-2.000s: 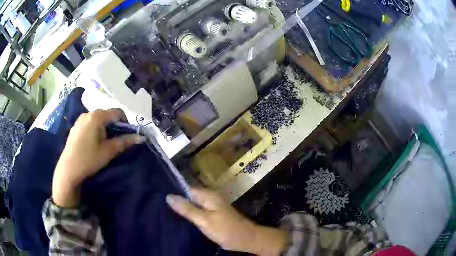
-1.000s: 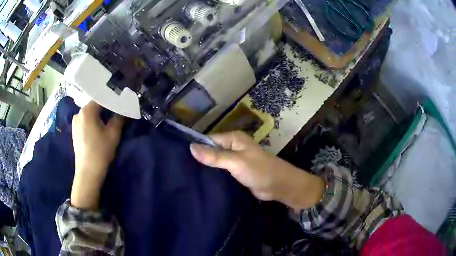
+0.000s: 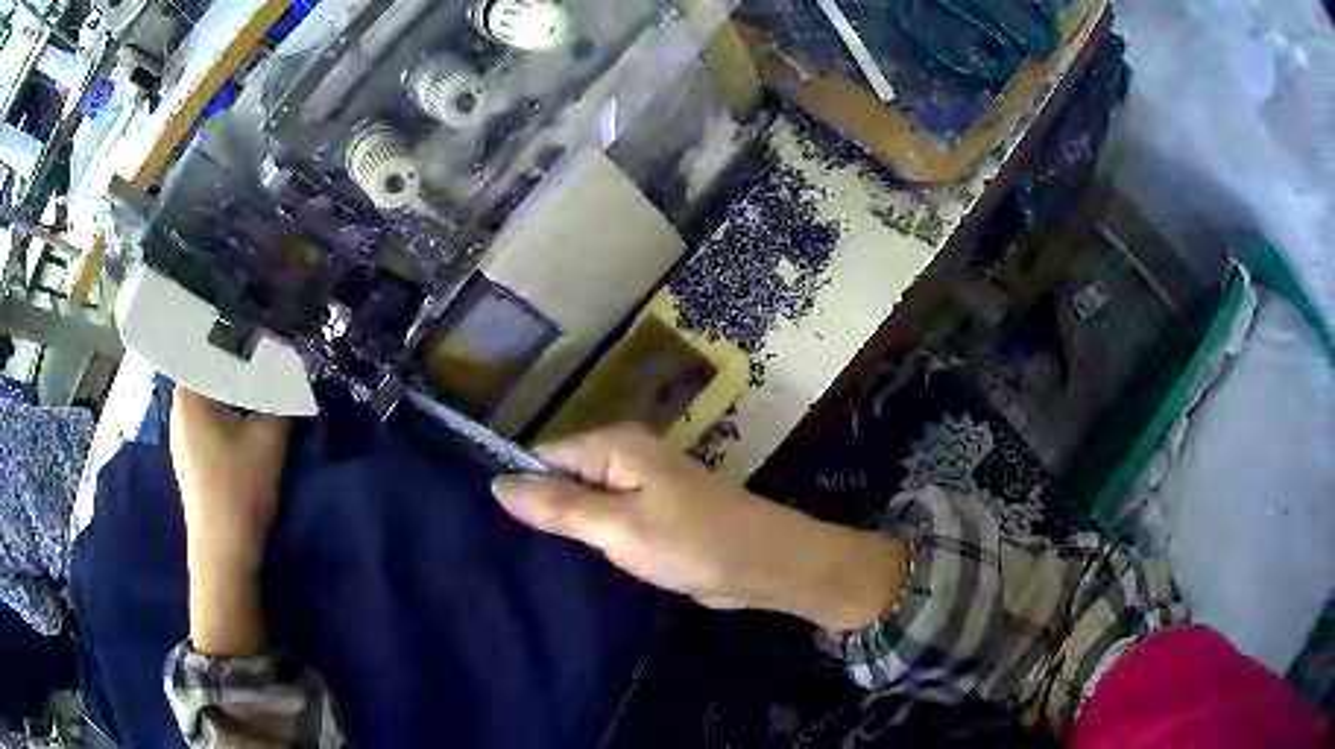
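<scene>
A large dark navy garment [image 3: 439, 585] hangs from the overlock machine [image 3: 586, 242] towards my lap. Its pale seam edge [image 3: 476, 436] runs from the needle area to my right hand. My right hand [image 3: 659, 520] pinches this edge between thumb and fingers, just in front of the machine. My left hand [image 3: 220, 446] lies at the cloth behind the white curved machine arm [image 3: 205, 351]; its fingers are hidden under that arm, so I cannot tell its grip.
A yellow waste tray [image 3: 718, 392] sits below the machine front, with dark trimmings [image 3: 761, 256] heaped beside it. A wood-edged dark board [image 3: 937, 154] holds green-handled scissors [image 3: 981, 37] at the upper right. A green-rimmed basket [image 3: 1171, 424] stands at the right.
My left hand has moved from gripping the edge in front of the needle to under the machine arm. My right hand has shifted up towards the needle, still holding the edge. The view has shifted.
</scene>
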